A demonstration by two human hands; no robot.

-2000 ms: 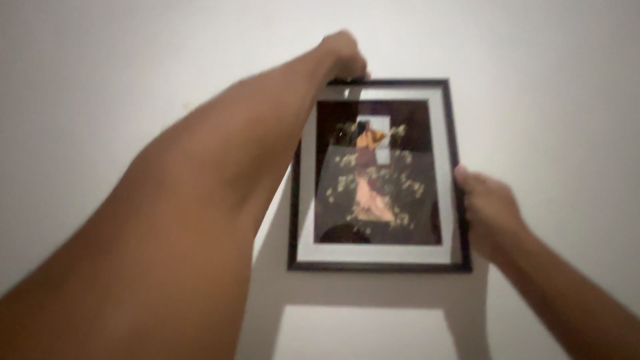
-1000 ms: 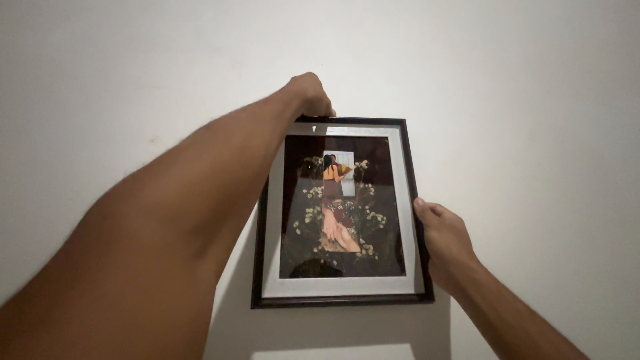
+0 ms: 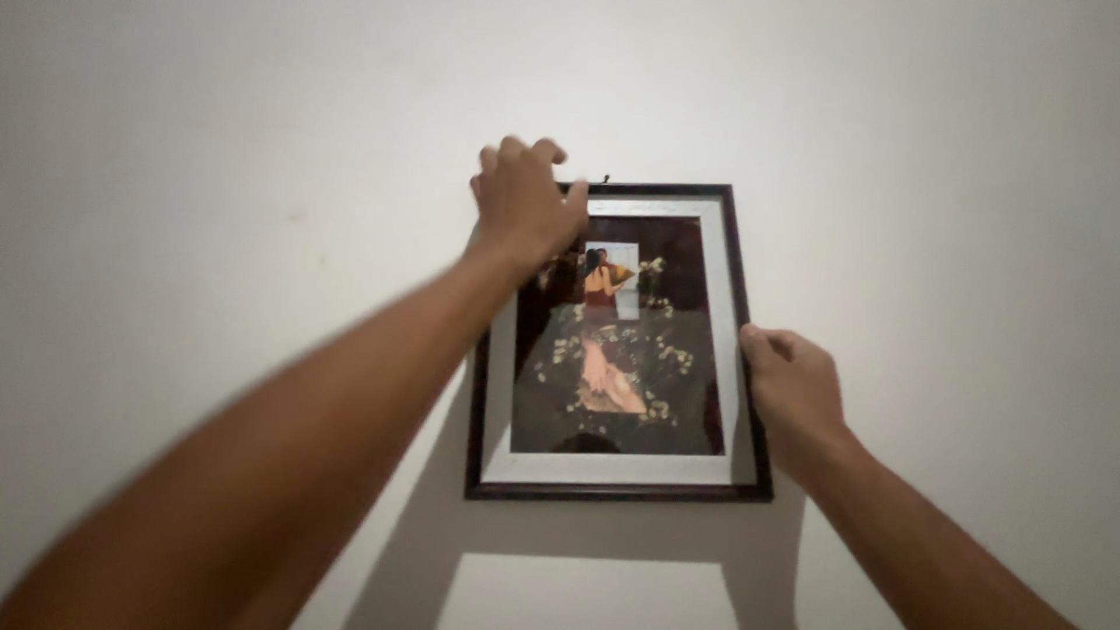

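A dark-framed picture (image 3: pixel 619 492) with a pale mat and glass front is upright against the white wall. My right hand (image 3: pixel 794 394) grips its right edge, thumb at the front, the other fingers hidden behind. Over the upper left corner of the frame is my left hand (image 3: pixel 528 197), fingers spread and raised, the thumb close to the top edge; whether it touches the frame cannot be told. A small dark hook or nail (image 3: pixel 605 178) shows just above the top edge.
The plain white wall (image 3: pixel 289 105) fills the background, with faint marks left of the frame. Shadows of the frame and arms fall on the wall below. The glass shows reflections.
My left hand has come off its grip at the top edge and its fingers have spread. The small hook or nail above the frame has come into sight. My right hand stays on the right edge.
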